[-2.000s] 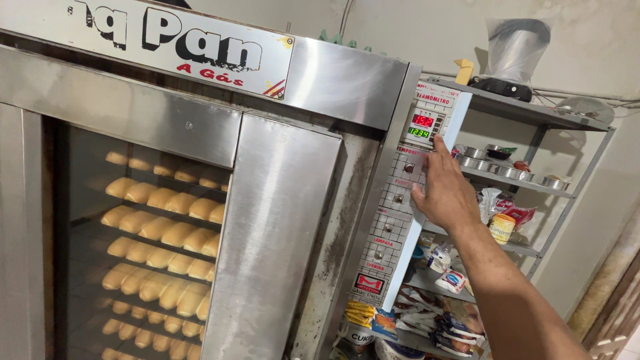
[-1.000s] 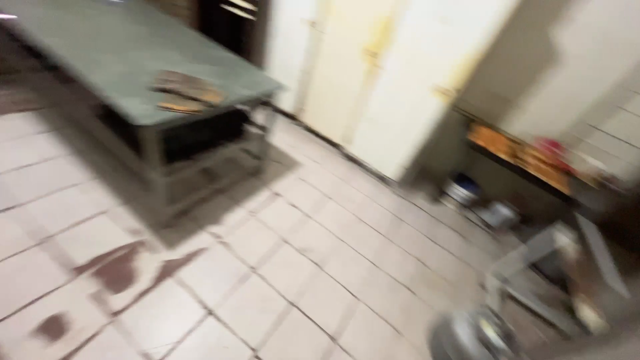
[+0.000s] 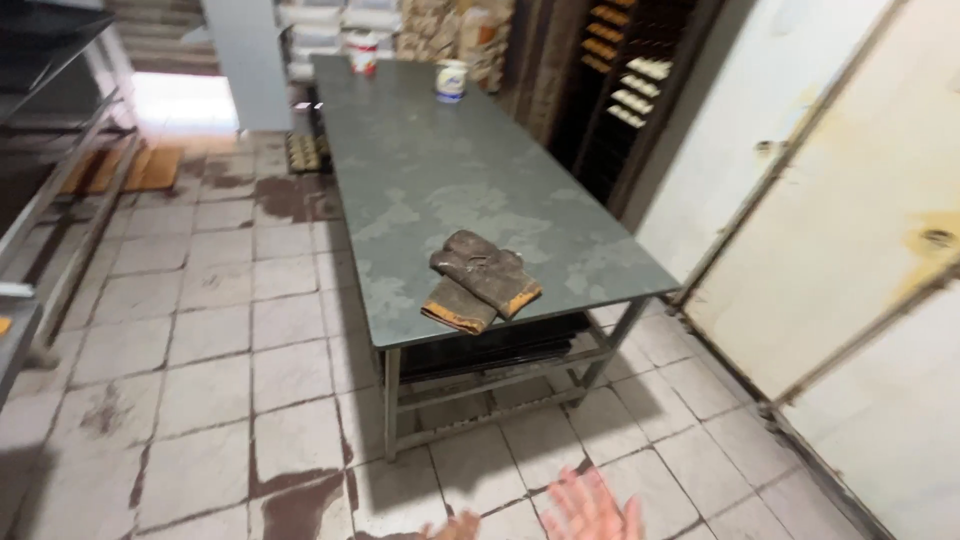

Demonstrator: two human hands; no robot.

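Note:
Both of my hands show at the bottom edge of the head view, in front of the near end of a green-grey table (image 3: 465,172). My right hand (image 3: 591,504) is spread and blurred, with nothing in it. Only the fingertips of my left hand (image 3: 452,527) show; the rest lies below the frame. A pair of worn dark oven mitts (image 3: 484,274) with orange-brown cuffs lies crossed near the table's front edge, beyond my hands and not touched by them.
On the table's far end stand a white tub with a blue base (image 3: 451,81) and a red-and-white container (image 3: 363,56). Dark trays (image 3: 495,349) lie under the table. A rack with dough pieces (image 3: 634,90) stands behind, pale cabinet doors (image 3: 840,247) at right, metal racking (image 3: 71,202) at left.
The view has swung from the oven to the table. Two seconds ago a hand was at the oven's control panel; now both hands are low in front of the table.

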